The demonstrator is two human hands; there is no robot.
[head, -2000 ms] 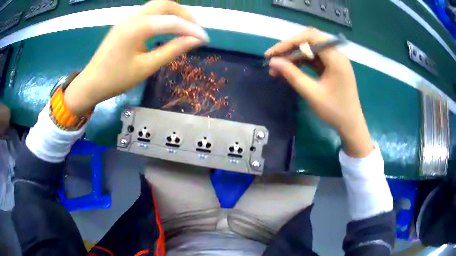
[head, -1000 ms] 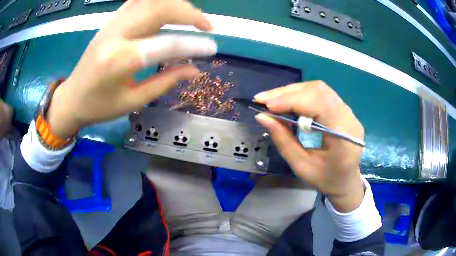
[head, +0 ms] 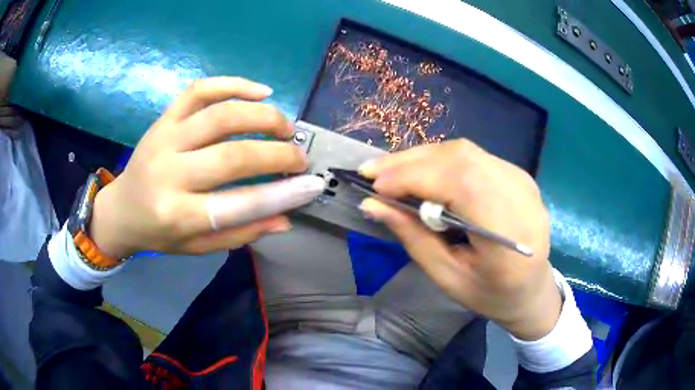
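Observation:
The grey metal housing (head: pixel 343 146) lies on the near edge of the black tray, its right part hidden under my right hand. My left hand (head: pixel 221 164) holds the housing's left end, its white-covered finger (head: pixel 259 204) at the leftmost opening (head: pixel 329 183). My right hand (head: pixel 465 221) holds the tweezers (head: pixel 480 230), which have a pale collar; their dark tips are at that same opening. Whether the tips hold a coil cannot be told. A loose pile of copper coils (head: pixel 396 103) lies in the tray.
The black tray (head: pixel 495 114) rests on the green bench (head: pixel 190 46). Another housing (head: pixel 594 47) lies beyond the white strip at the upper right. A clear strip pack (head: pixel 674 251) is at the right. A person's pale sleeve (head: pixel 27 175) shows at the left edge.
My left hand has come down onto the housing. My right hand has brought the tweezers from the tray side to the leftmost opening. The view has shifted and tilted.

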